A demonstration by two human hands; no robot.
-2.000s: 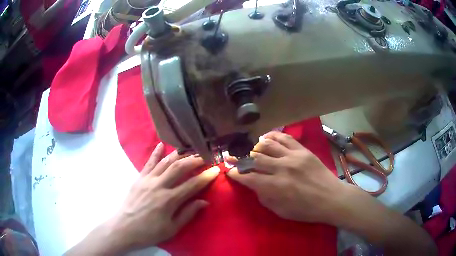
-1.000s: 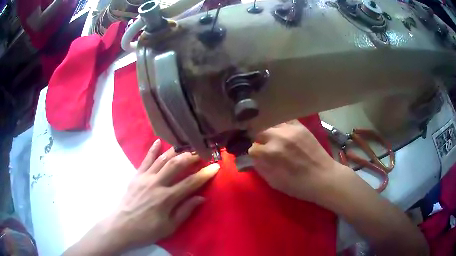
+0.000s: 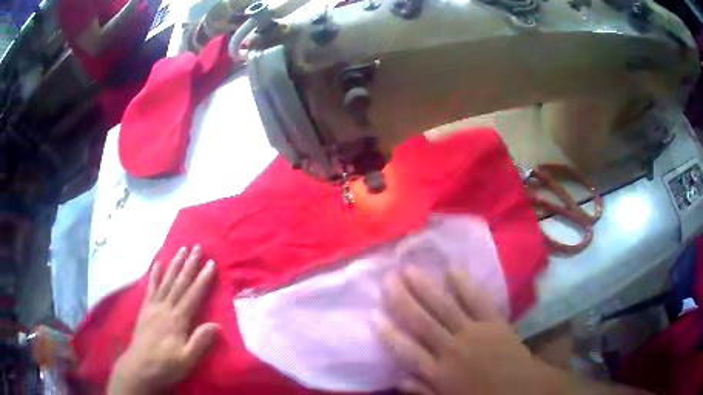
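A large red fabric panel (image 3: 308, 224) lies under the sewing machine head and towards me. A pale pink-white mesh piece (image 3: 308, 332) lies on it, its straight edge against the red cloth. The presser foot and needle (image 3: 348, 189) are above the red cloth, beyond the mesh, beside an orange glow. My left hand (image 3: 169, 324) lies flat on the red cloth at the left, fingers spread. My right hand (image 3: 447, 332) lies on the mesh, fingers apart and slightly blurred. Neither hand grips anything visible.
The beige sewing machine (image 3: 462, 77) arm crosses the top. Orange-handled scissors (image 3: 566, 212) lie right of the red cloth, their blades partly hidden. Red cut pieces (image 3: 158, 116) lie at the upper left of the white table (image 3: 223, 146). More red cloth is at the lower right.
Both hands have come back from the needle and spread apart. The red panel has been shifted and opened out, and the mesh piece now shows. The camera view has shifted too.
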